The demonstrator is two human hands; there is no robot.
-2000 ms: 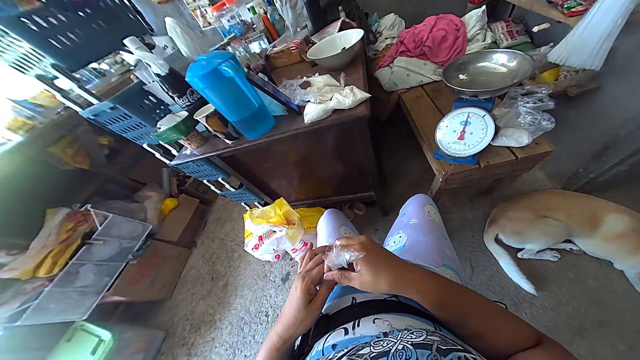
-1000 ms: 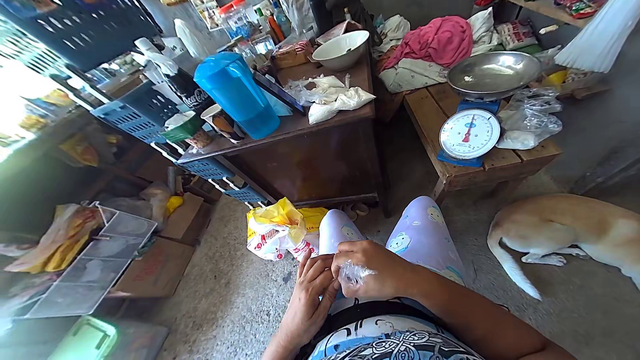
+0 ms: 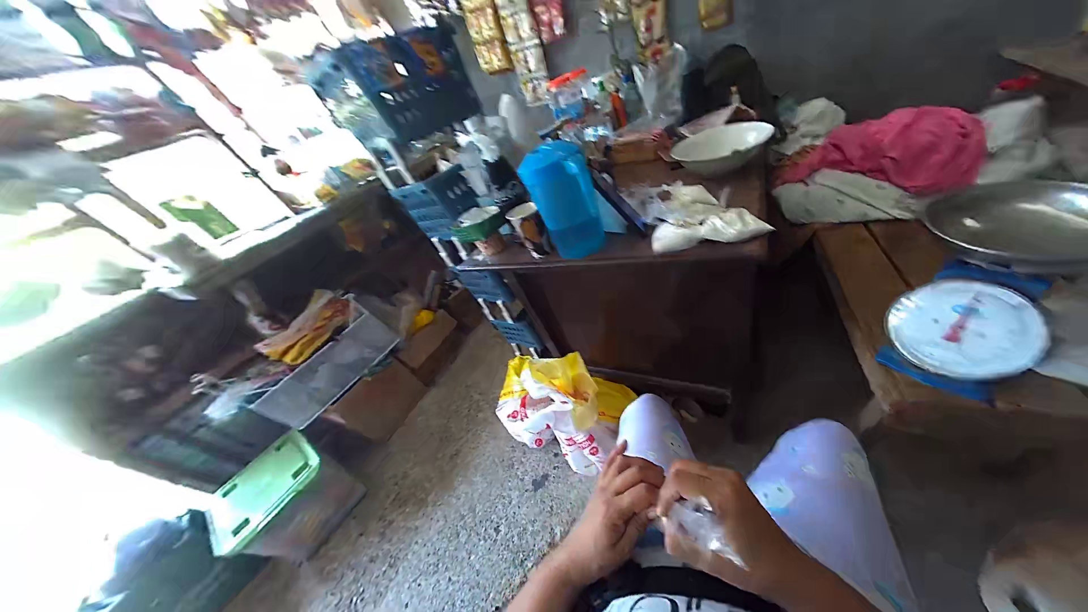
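My right hand (image 3: 722, 518) is closed around a small clear plastic bag (image 3: 701, 525) above my lap. Close beside it, my left hand (image 3: 619, 510) has bent fingers, its fingertips meeting the right hand at the gathered edge of the plastic; whether they pinch it is too small to tell. Both hands are over my thighs, in pale patterned trousers. Beyond my knees, a dark wooden cabinet (image 3: 637, 314) bears a blue plastic pitcher (image 3: 563, 200), a white bowl (image 3: 722, 147) and plastic bags of white material (image 3: 710, 228).
A dial scale (image 3: 967, 330) with a metal pan (image 3: 1011, 223) rests on a wooden bench (image 3: 863, 272) at the right. Yellow and white plastic bags (image 3: 557, 408) are on the floor before the cabinet. A green-lidded bin (image 3: 265, 493) and cardboard boxes (image 3: 378, 399) stand at the left. Part of a dog (image 3: 1033, 565) shows at lower right.
The view has swung left and up. My hands remain together over my lap with the clear plastic in the right one; their fingers have shifted slightly.
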